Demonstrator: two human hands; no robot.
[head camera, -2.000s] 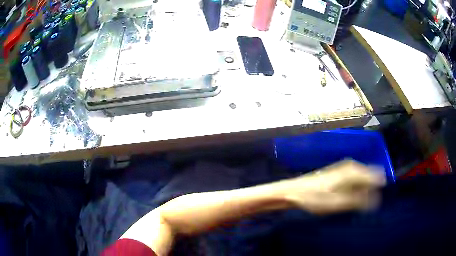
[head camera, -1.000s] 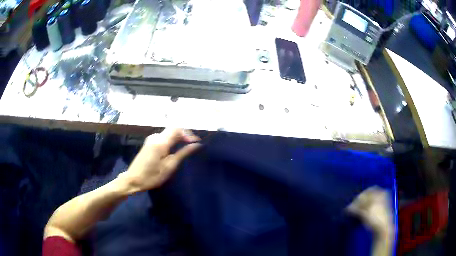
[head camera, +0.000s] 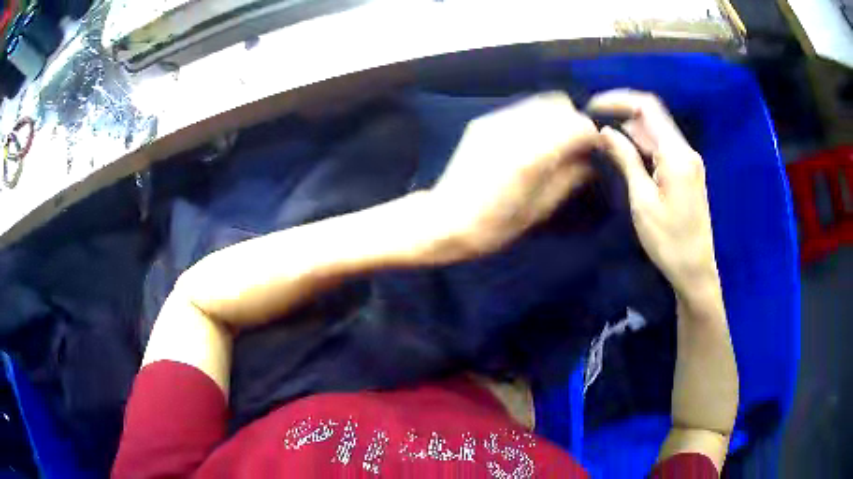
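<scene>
The dark navy garment (head camera: 393, 318) lies over my lap and reaches up to my hands near the blue bin. My left hand (head camera: 524, 168) is slightly blurred and closed on a dark piece of the garment. My right hand (head camera: 664, 196) faces it, with bent fingers and thumb pinching the same dark piece. The two hands' fingertips nearly touch. The pinched part is mostly hidden by the fingers. Pale tangled strands (head camera: 606, 348) hang by the bin's inner edge, below my right hand.
The blue bin (head camera: 762, 253) stands at my right, with a red slotted stool (head camera: 823, 201) beyond it. The white table (head camera: 309, 51) runs across the top; small coloured loops (head camera: 17, 150) lie at its left edge. More dark cloth (head camera: 84, 309) is at far left.
The view has tilted down toward my lap. My left hand has moved right from the table edge and met my right hand, which has moved up. The phone and control panel have left the view.
</scene>
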